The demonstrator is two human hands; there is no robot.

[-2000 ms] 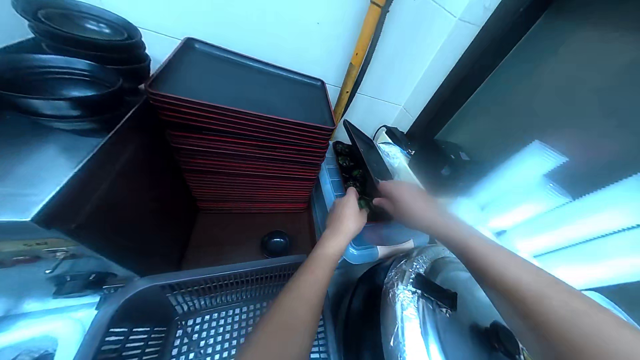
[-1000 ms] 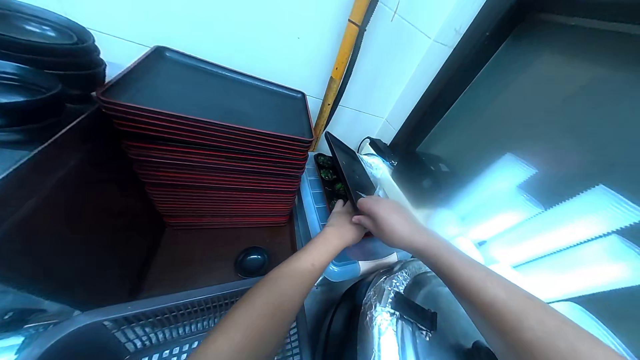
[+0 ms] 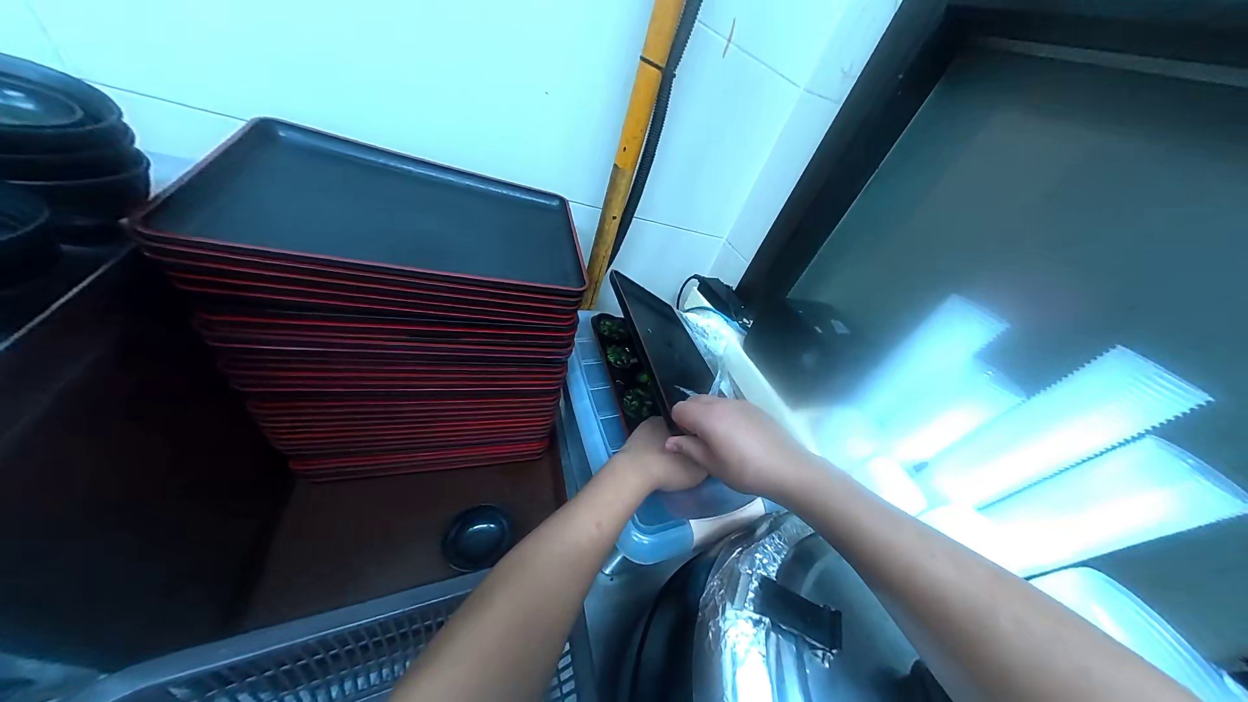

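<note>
A thin dark rectangular tray or lid (image 3: 663,336) leans tilted over a dark container of small green items (image 3: 624,366), which rests on a blue translucent plastic box (image 3: 595,390). My right hand (image 3: 736,439) grips the near end of the dark piece between thumb and fingers. Just below and beside it is my left hand (image 3: 663,458), close to the near end of the container; its fingers are mostly hidden, so what it holds cannot be told. Clear plastic film shows by the right hand.
Left of the box rises a tall stack of black trays with red edges (image 3: 390,214). A small black bowl (image 3: 478,537) and a grey plastic basket (image 3: 292,634) are nearer. Foil and a metal lid (image 3: 838,575) lie below my right forearm. A yellow pipe (image 3: 639,127) runs up the wall.
My two hands have come closer together at the near end of the dark piece, which stays tilted over the green items. The view has shifted somewhat.
</note>
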